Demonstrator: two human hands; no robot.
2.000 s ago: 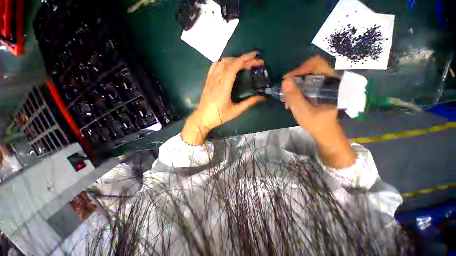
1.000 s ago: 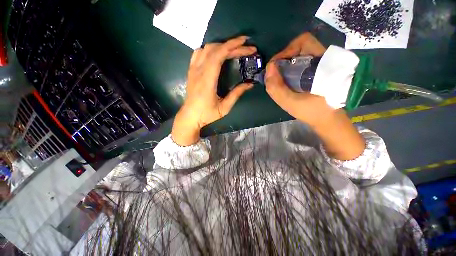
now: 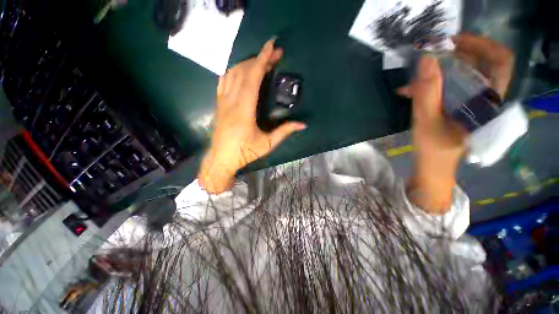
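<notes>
A small black unit [image 3: 287, 89] with a shiny patch lies on the green bench. My left hand [image 3: 242, 116] is around its left side, thumb and fingers apart, seemingly not gripping it. My right hand [image 3: 438, 110] is blurred and holds the power screwdriver [image 3: 469, 95], a grey-black cylinder with a white wrap, off to the right. The screwdriver's front end is by the dark heap of screws [image 3: 410, 26] on white paper [image 3: 365, 27]; whether the tip touches them is too blurred to tell.
Another white paper [image 3: 208, 38] lies at the upper left with dark units [image 3: 169, 12] at its edge. A black gridded parts tray [image 3: 92, 132] fills the left. A grey-white machine [image 3: 46, 251] with a red light stands at lower left. Yellow floor lines and a blue container [image 3: 521, 225] show at right.
My right hand has moved the screwdriver away from the unit, rightward to the screw heap. My left thumb and fingers have spread from the unit. The view has shifted a little.
</notes>
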